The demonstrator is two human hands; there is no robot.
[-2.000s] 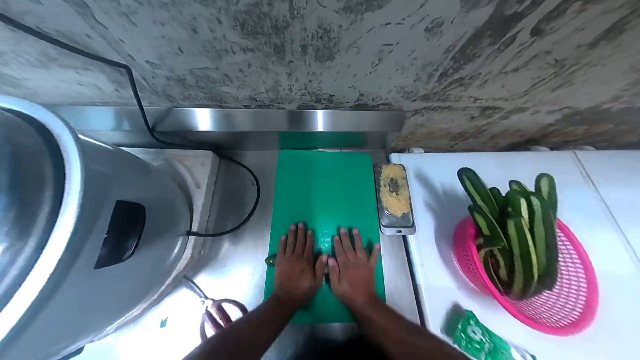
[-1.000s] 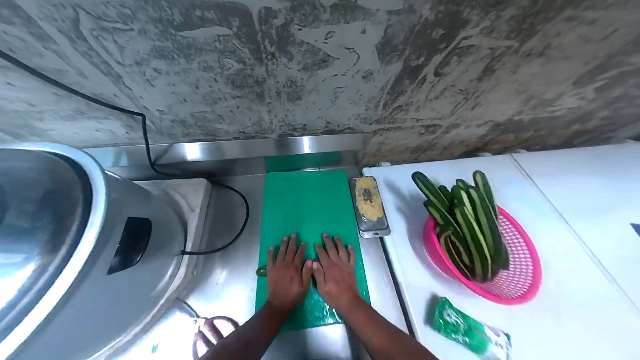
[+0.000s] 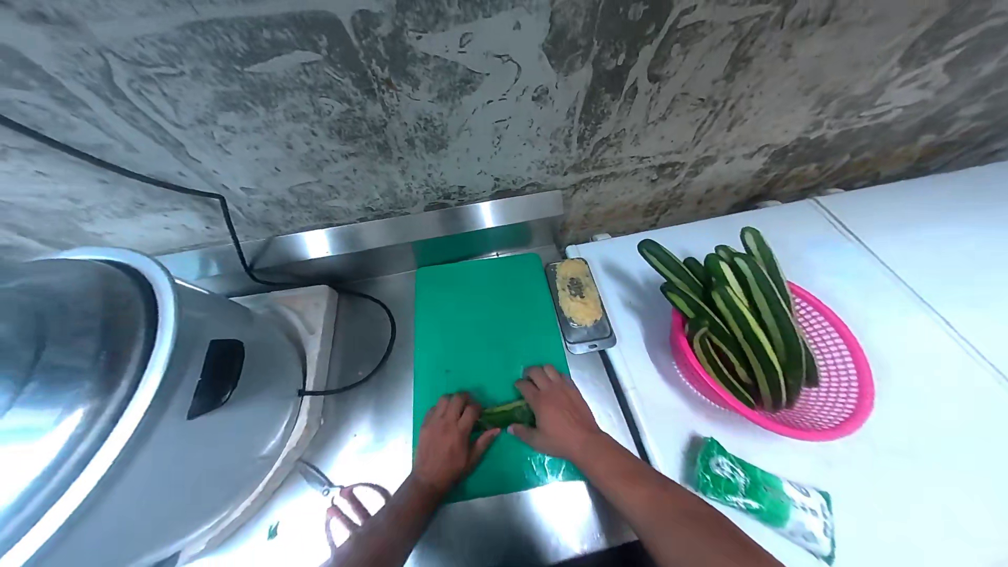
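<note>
A green cutting board (image 3: 488, 315) lies on a stainless steel counter. Across its lower part is a dark green, striped cucumber (image 3: 504, 415), most likely partly peeled, with its ends under my hands. My left hand (image 3: 449, 441) has its fingers curled over the left end. On the right end rests my right hand (image 3: 555, 409), fingers bent and thumb near the cucumber's lower side. Several striped green cucumbers (image 3: 748, 323) stand in a pink plastic basket (image 3: 854, 378) to the right.
A grey metal tray with a tan block (image 3: 579, 293) sits beside the board's upper right edge. Scissors (image 3: 346, 492) lie at lower left, near a large rounded metal appliance (image 3: 236, 457) with a black cable (image 3: 394, 331). A green and white plastic packet (image 3: 760, 492) lies below the basket.
My hands, earlier side by side and flat on the board, have moved apart, and the cucumber's middle now shows between them. The view has shifted.
</note>
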